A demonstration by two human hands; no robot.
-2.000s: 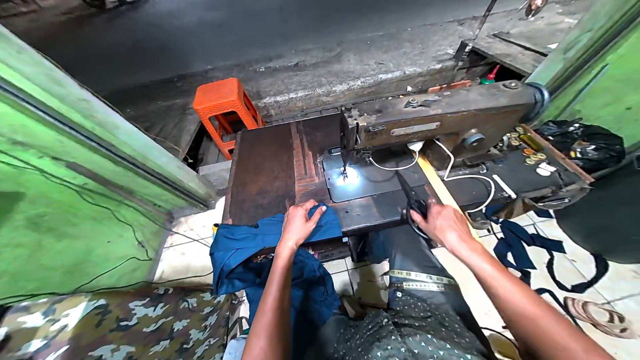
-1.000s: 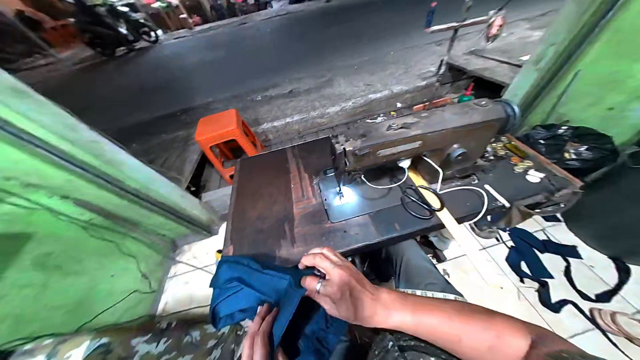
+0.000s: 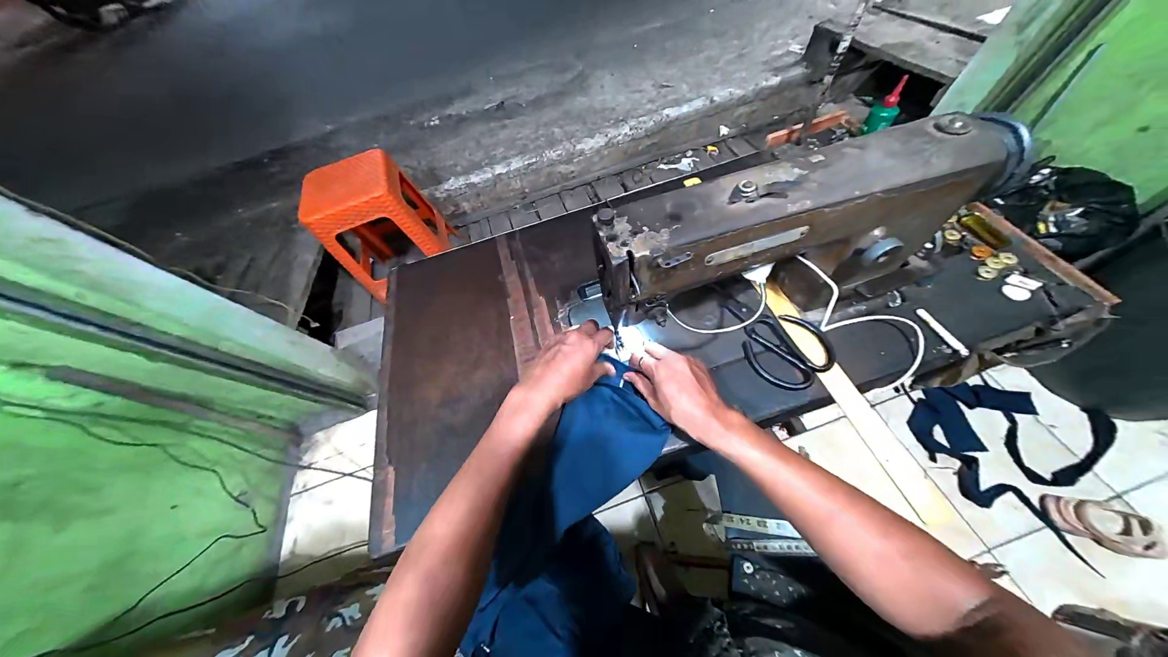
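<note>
Blue fabric (image 3: 607, 447) runs from the needle area of an old sewing machine (image 3: 785, 210) down over the table's front edge to my lap. My left hand (image 3: 570, 363) lies on the cloth just left of the lit needle, fingers bent over its edge. On the right side of the needle, my right hand (image 3: 680, 388) pinches the same cloth between thumb and fingers. Both hands are close together under the machine's head. Black-handled scissors (image 3: 787, 354) lie on the machine bed to the right, their blades partly hidden behind the white cord.
A long wooden ruler (image 3: 853, 411) sticks out past the table's front edge. Bobbins (image 3: 995, 265) and a white cord (image 3: 912, 338) are at the right. An orange plastic stool (image 3: 356, 201) stands behind the table (image 3: 447, 365). Dark blue scraps (image 3: 949, 429) lie on the tiled floor.
Both hands have moved up from the table's front edge to the needle, bringing the blue fabric with them. The scissors, in my right hand two seconds ago, were put down on the machine bed.
</note>
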